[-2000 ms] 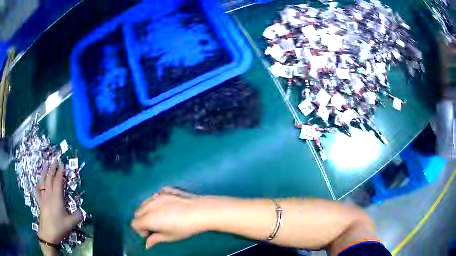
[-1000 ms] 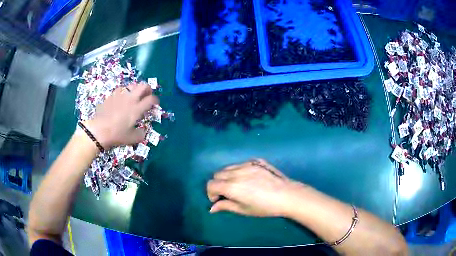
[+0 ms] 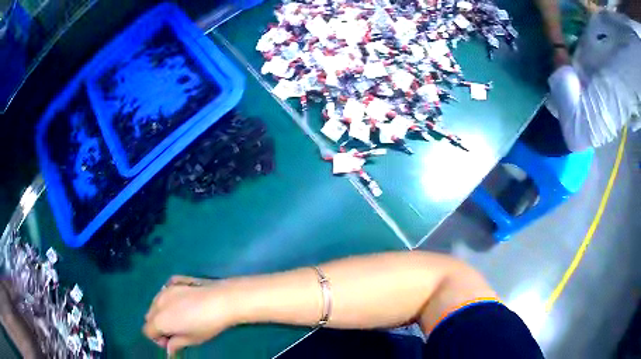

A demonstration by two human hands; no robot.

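Observation:
My right hand point(image 3: 186, 312) is low over the green bench, curled with its back up; whether it holds anything cannot be seen. My left hand point(image 3: 14, 319) is blurred and cut off at the left edge, at the left pile of labelled assemblies point(image 3: 53, 301); its fingers cannot be made out. A larger pile of labelled assemblies point(image 3: 365, 63), with white square tags and red parts, lies at the upper middle, mostly beyond the bench seam. A heap of black caps point(image 3: 218, 158) lies in front of the large blue tray point(image 3: 154, 168).
A smaller blue tray point(image 3: 95, 119) with black parts sits inside the large one. A blue stool point(image 3: 538, 182) stands past the bench's right edge. A person's arm point(image 3: 552, 21) and a pale bag-like thing point(image 3: 597, 84) are at upper right. A yellow floor line point(image 3: 587, 242) runs at right.
The view has swung right, so tray and left pile sit further left in the picture. My left hand, earlier fully seen on the left pile, is now mostly out. My right hand stays curled.

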